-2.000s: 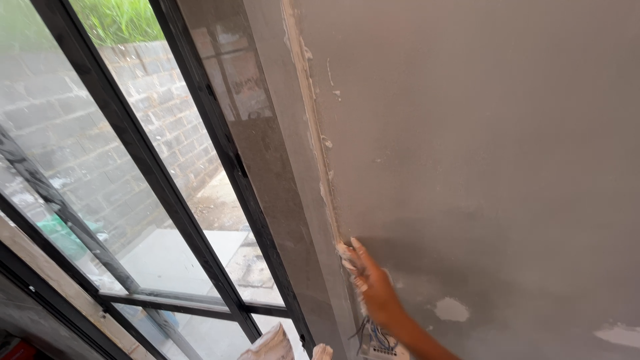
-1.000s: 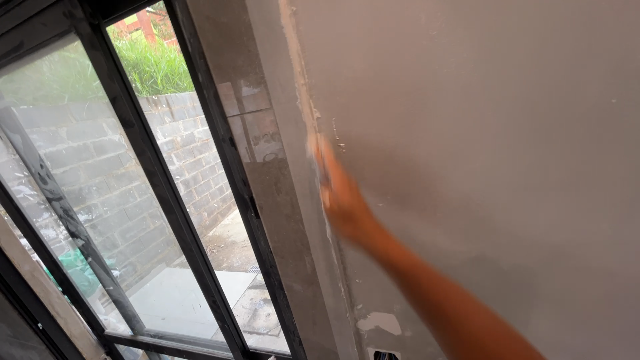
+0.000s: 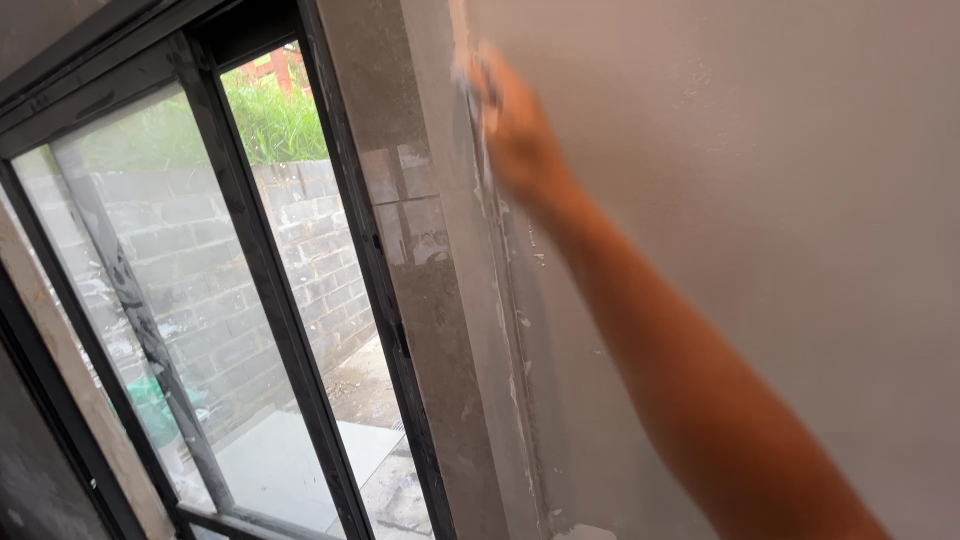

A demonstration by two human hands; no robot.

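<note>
My right hand (image 3: 517, 127) is raised against the wall edge near the top of the view, its fingers closed on a small tool that is blurred and mostly hidden by the hand; its kind cannot be told. The tool touches the plastered corner joint (image 3: 510, 352), a long vertical line with rough, pale filler along it. Right of the joint stretches the grey-brown plastered wall (image 3: 750, 187), with small raised specks of filler. My left hand is out of view.
Left of the joint stand a strip of glossy brown tile (image 3: 427, 300) and a black metal-framed glass door (image 3: 262, 262). Outside are a grey block wall (image 3: 315, 247), grass (image 3: 277, 120) and a pale slab (image 3: 277, 465). A light filler patch (image 3: 585, 532) lies low on the wall.
My right hand has moved up along the corner joint, from low down to near its upper part. The view has tilted upward. Something pale at the bottom edge earlier is out of view.
</note>
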